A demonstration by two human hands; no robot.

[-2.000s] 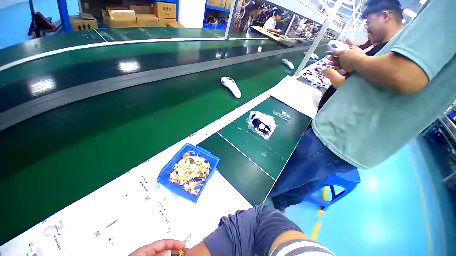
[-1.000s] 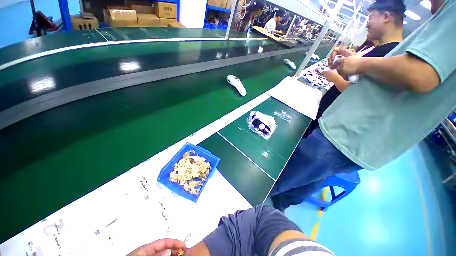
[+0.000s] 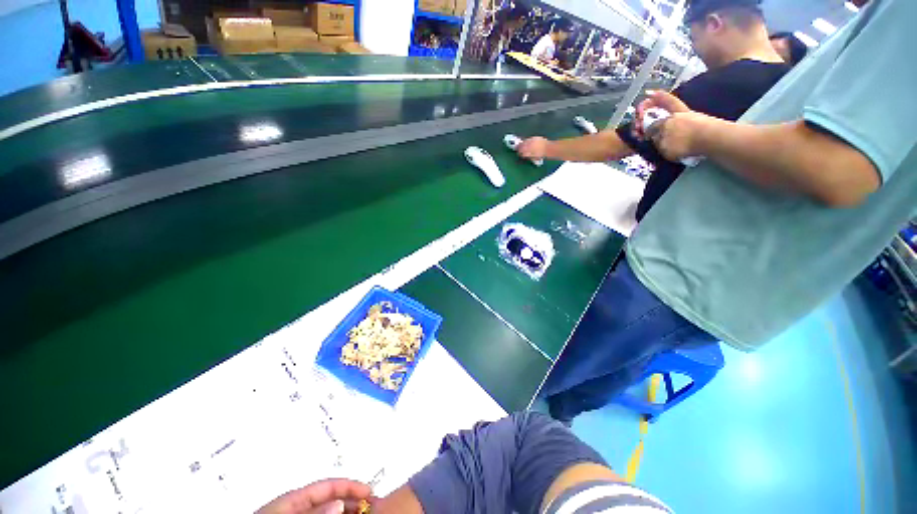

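Note:
My left hand [image 3: 317,497] is at the bottom edge, partly cut off, with its fingers bent around a small gold-tan part [image 3: 364,506]. My right hand [image 3: 398,501] meets it from the right below a grey sleeve; its fingers are cut off or hidden, and its grip cannot be seen. A thin pale wire-like piece stands up between the hands. A blue tray [image 3: 339,378] with a loose heap of gold-tan parts [image 3: 382,346] lies beyond them, on the printed white paper [image 3: 236,432]. No device shows in my hands.
The green conveyor [image 3: 251,236] carries several white devices, one nearest [image 3: 485,166]. A clear bag of dark parts [image 3: 526,249] lies on the green bench. At right, a person in a light green shirt [image 3: 744,236] works beside a blue stool [image 3: 676,383]. Another person's hand reaches onto the belt.
The nearest white device has moved slightly right and away along the belt. The person in black has reached out to a device on the belt. My hands look nearly unchanged.

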